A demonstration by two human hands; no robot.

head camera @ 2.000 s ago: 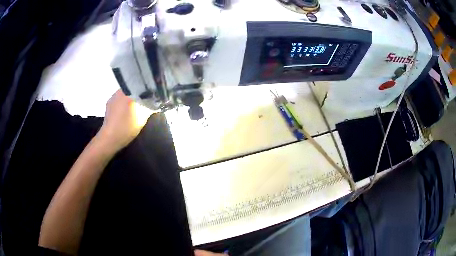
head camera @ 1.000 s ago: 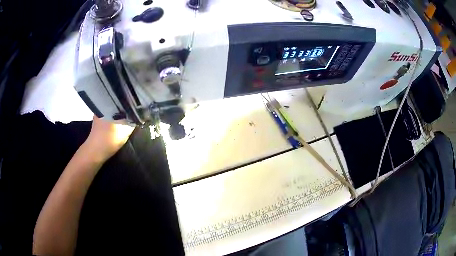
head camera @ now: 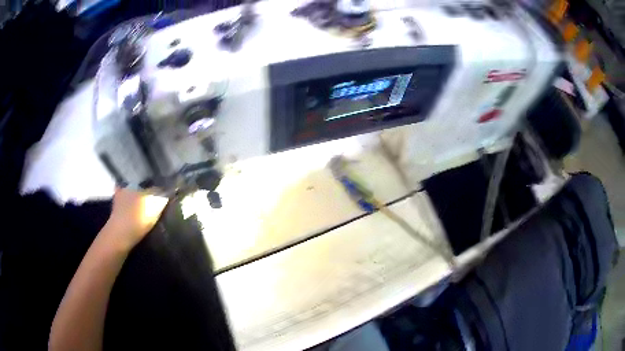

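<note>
The frame is blurred. Black cloth (head camera: 164,295) lies over the left part of the table and runs up to the needle area of the white sewing machine (head camera: 240,89). My left hand (head camera: 137,216) rests on the cloth just left of the needle area, partly behind the machine head. Its fingers are washed out by the lamp, so I cannot tell if they grip the cloth. My right hand is not in view.
Small blue and yellow-green tools (head camera: 356,192) lie on the white table (head camera: 308,274), beside pale cords. A black piece (head camera: 456,199) lies right of them. Dark grey stacked cloth (head camera: 541,267) is at the lower right. Orange spools (head camera: 582,50) stand at the upper right.
The camera view has shifted, so the machine and tools appear further left and lower. My left hand stays beside the needle area. The fingers at the bottom edge two seconds ago are gone.
</note>
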